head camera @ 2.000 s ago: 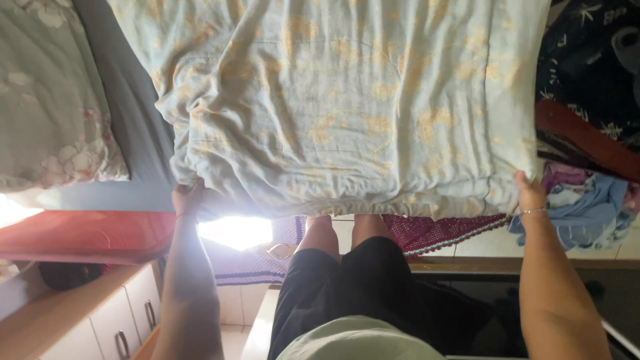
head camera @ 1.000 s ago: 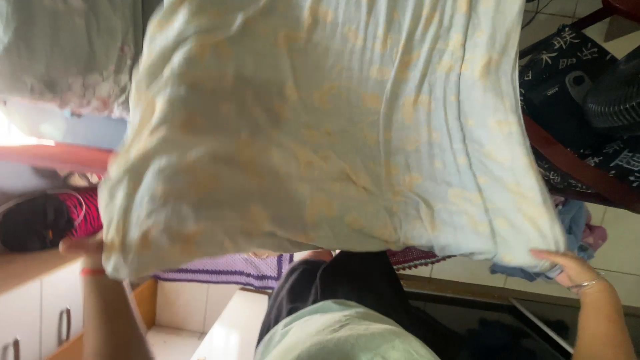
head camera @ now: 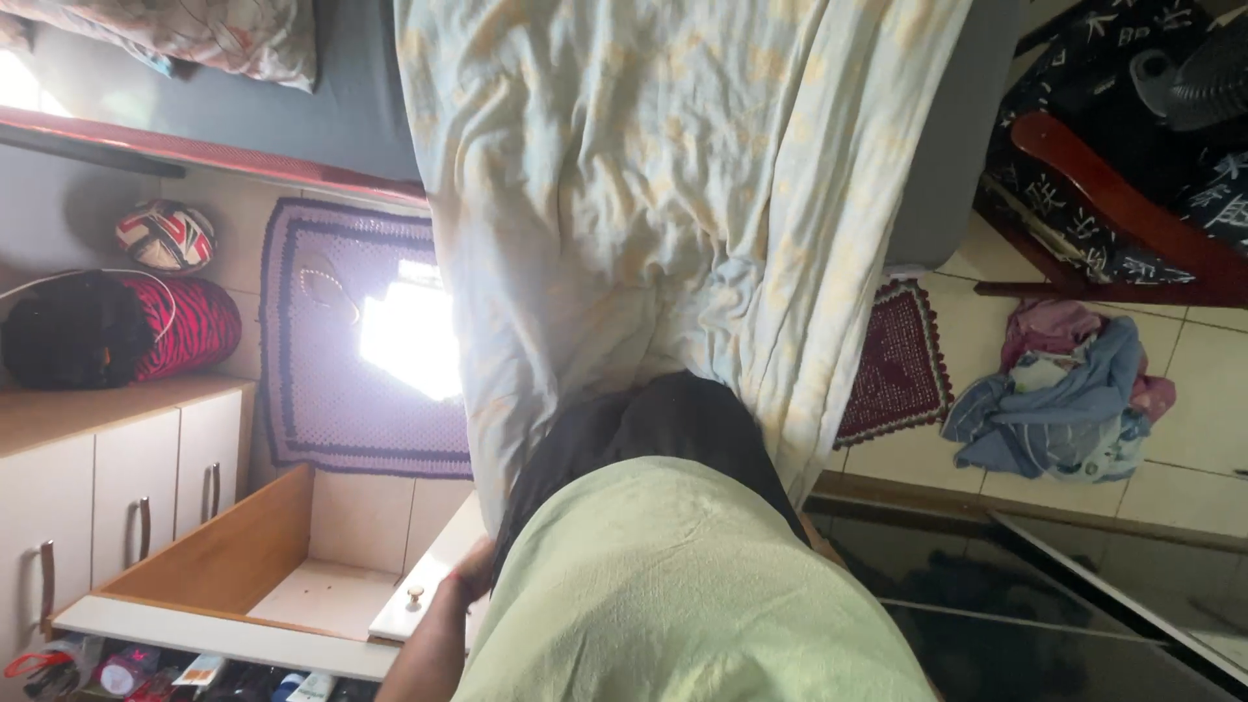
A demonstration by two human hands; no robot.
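Observation:
A pale blanket with a yellow pattern [head camera: 624, 175] stretches from the bed at the top down to my thighs, creased and gathered near my legs. My left hand [head camera: 475, 570] is low beside my left hip, at the blanket's lower left edge; its fingers are mostly hidden, so its hold cannot be told. Of my right hand [head camera: 819, 541] only a sliver shows behind the right side of my shirt, near the blanket's lower right edge. My dark shorts [head camera: 673, 419] press against the cloth.
A grey-sheeted bed [head camera: 361, 127] holds a floral pillow [head camera: 224, 34]. Left are a lilac crocheted rug [head camera: 292, 419], a ball [head camera: 166, 236], a drawer cabinet [head camera: 136, 487] and an open drawer [head camera: 224, 546]. Right are a wooden chair [head camera: 1102, 185], piled clothes [head camera: 1063, 390] and a dark red rug [head camera: 897, 370].
Both hands have come down and back from the raised blanket's corners to beside my hips. The blanket, spread wide between them before, now hangs narrower against my legs.

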